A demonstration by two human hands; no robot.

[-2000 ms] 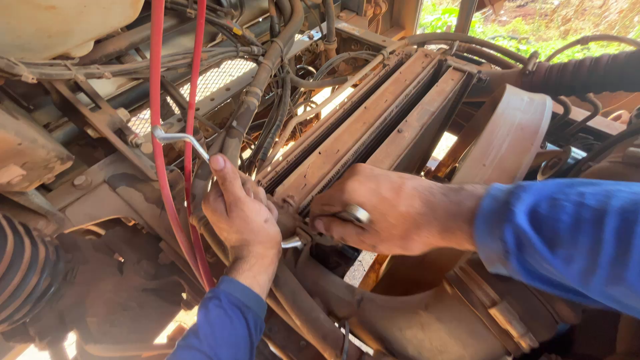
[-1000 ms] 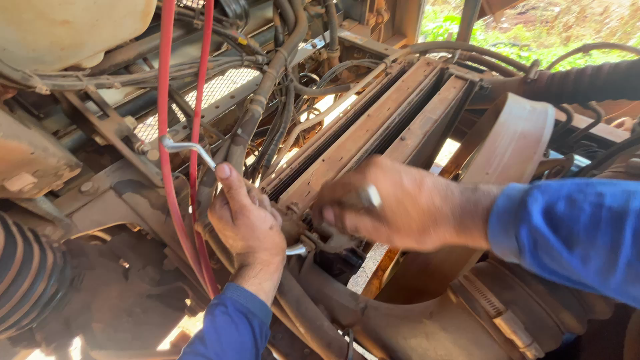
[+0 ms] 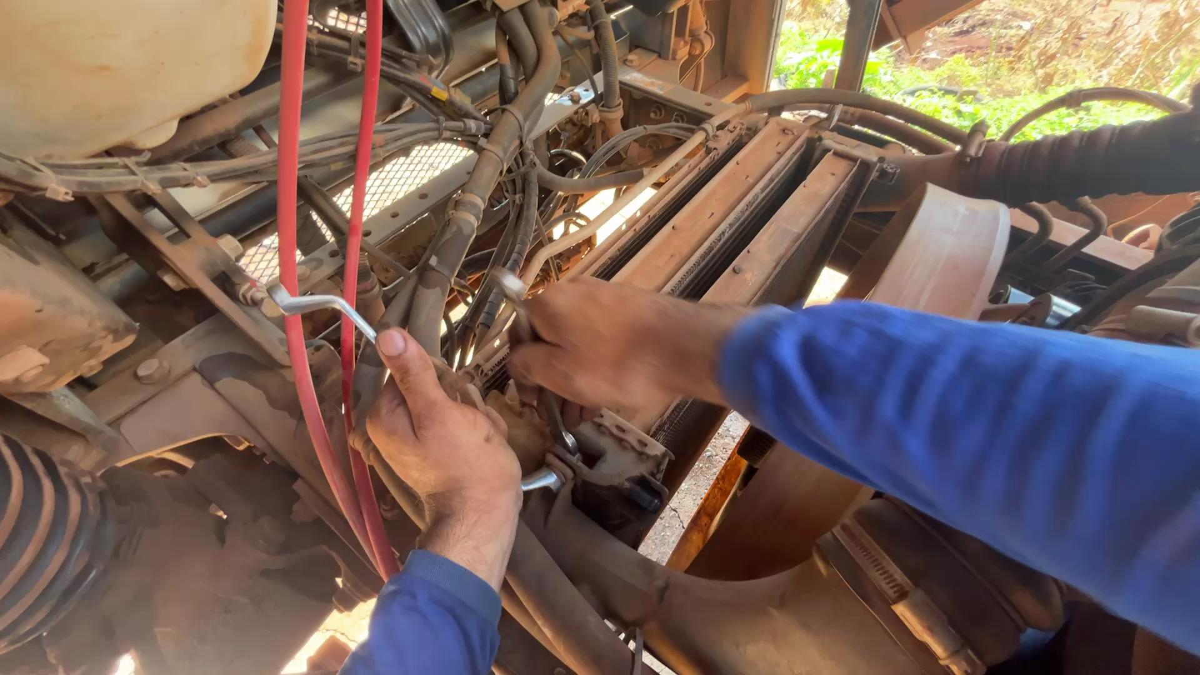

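My left hand [image 3: 445, 445] is closed around an offset ring wrench [image 3: 323, 303]. One ring end sticks out up and left by the red hoses [image 3: 293, 234]; the other shows below the hand, at a fitting beside a dusty pipe. In my right hand [image 3: 609, 342] is a second wrench [image 3: 511, 284]. Its upper end stands above the fist, and its lower end reaches down to the fitting near the first wrench's lower end. The exact seat of both wrenches on the fitting is partly hidden. Just behind the hands stand the dusty radiator cores [image 3: 722, 216].
A fan shroud [image 3: 947, 253] curves behind my right forearm. Below it runs a large pipe with a hose clamp [image 3: 900, 591]. Wiring harnesses [image 3: 469, 206] cross the middle. A pale plastic tank [image 3: 122, 75] is at upper left, a ribbed hose [image 3: 37, 544] at lower left.
My right hand has moved left and its wrench has swung, its upper end now pointing up beside the harness. My left hand still grips its wrench in about the same place.
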